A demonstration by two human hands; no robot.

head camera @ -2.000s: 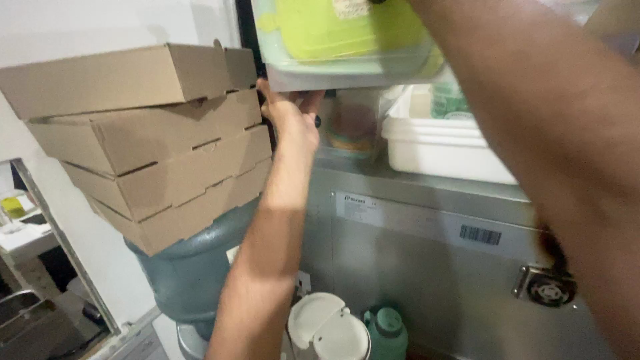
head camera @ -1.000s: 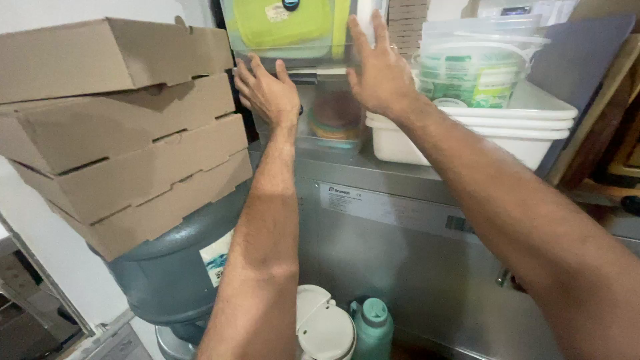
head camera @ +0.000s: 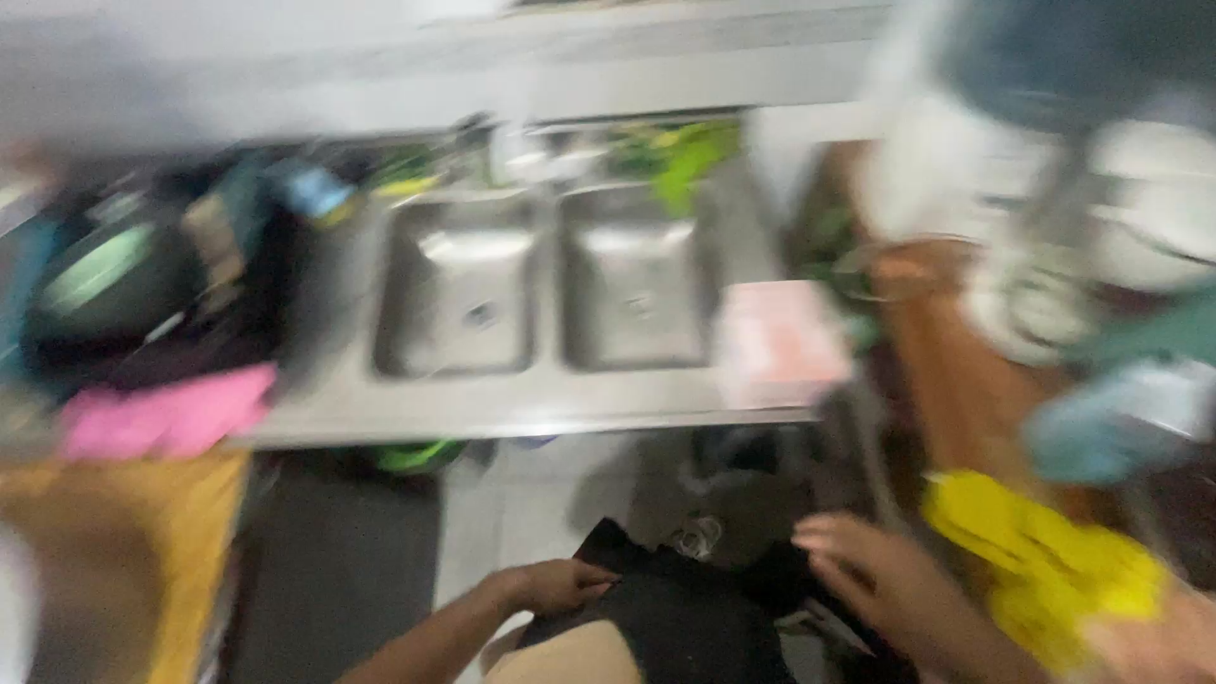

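The view is blurred. My left hand [head camera: 560, 584] is low in the middle, its fingertips closed on the edge of a black cloth [head camera: 698, 608] that looks like a garment or apron in front of my body. To the right of that cloth, my right hand [head camera: 860, 570] has its fingers apart; nothing shows in it. Beyond both hands stands a stainless steel double sink [head camera: 546, 394] with two bowls. A pink and white box-shaped thing [head camera: 784, 342] lies on the sink's right front corner.
A pink cloth [head camera: 171, 413] hangs at the counter's left edge, near dark cookware [head camera: 114, 275]. Bright green items [head camera: 698, 157] lie behind the right bowl. To the right are a brown wooden surface [head camera: 936, 366], a yellow cloth or bag [head camera: 1045, 560] and white containers [head camera: 1154, 199].
The view has swung from the cardboard boxes and metal appliance to a sink. My hands, raised at a green-lidded container before, are now low near my body, the left one on black cloth.
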